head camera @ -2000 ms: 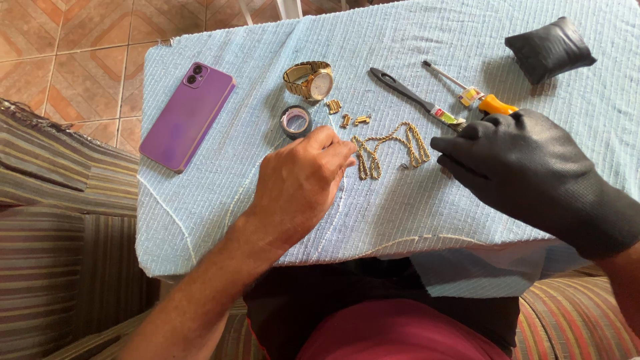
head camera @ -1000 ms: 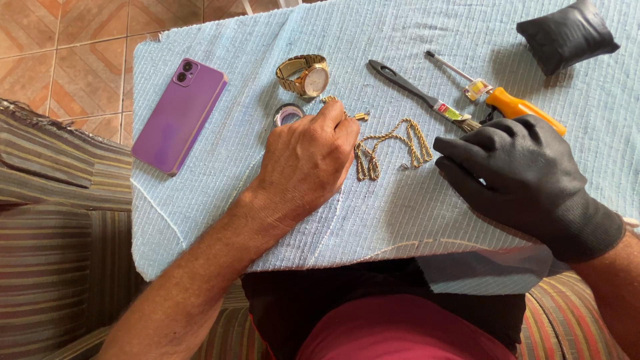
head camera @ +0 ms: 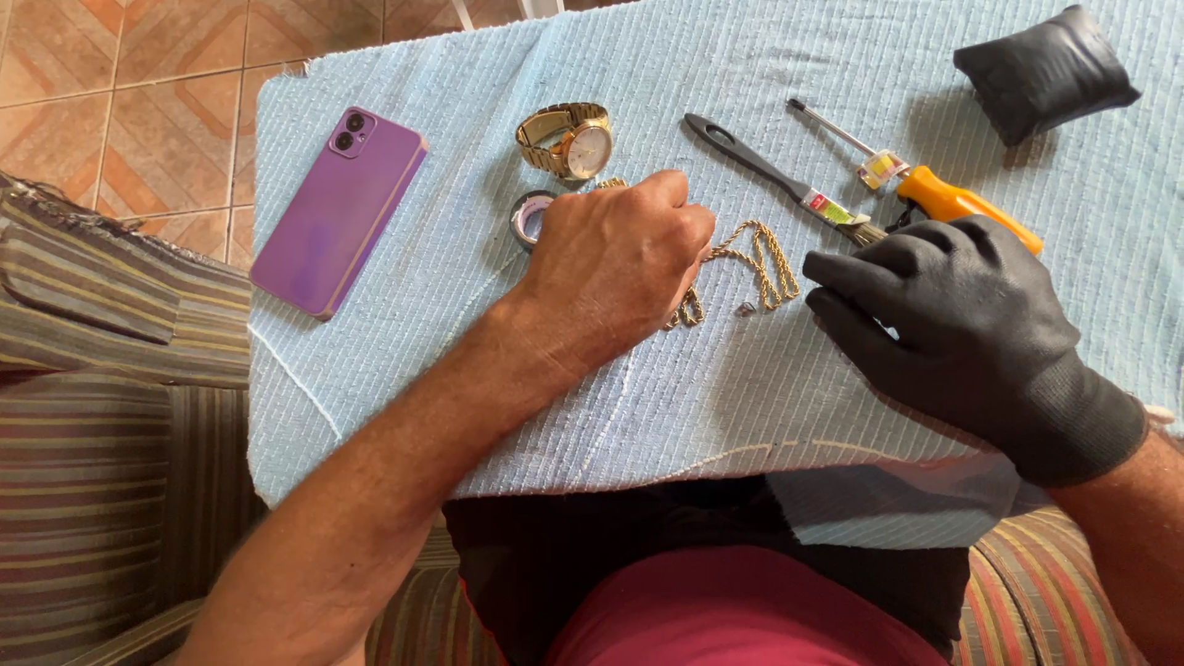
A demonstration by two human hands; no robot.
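Note:
My bare left hand (head camera: 618, 264) is over the middle of the cloth, its fingers curled down by a gold rope chain (head camera: 764, 264); its fingertips and anything in them are hidden. A gold wristwatch (head camera: 585, 150) stands behind it, and a roll of dark tape (head camera: 529, 218) is partly covered by it. Gold links (head camera: 611, 183) show just past the knuckles. My right hand (head camera: 943, 314), in a black glove, rests with bent fingers near the bristles of a flat paintbrush (head camera: 803, 191) and the orange handle of a screwdriver (head camera: 962, 203). A tiny metal piece (head camera: 746, 310) lies beside the chain.
A purple smartphone (head camera: 340, 217) lies camera side up at the left of the light blue cloth (head camera: 444, 388). A black cushion-like item (head camera: 1045, 76) sits at the back right. Striped seating (head camera: 83, 462) stands left of the table, with floor tiles (head camera: 166, 129) behind it.
My left hand has moved right onto the chain's left part, after covering the small gold links one second ago. My gloved hand has stayed near the brush and screwdriver.

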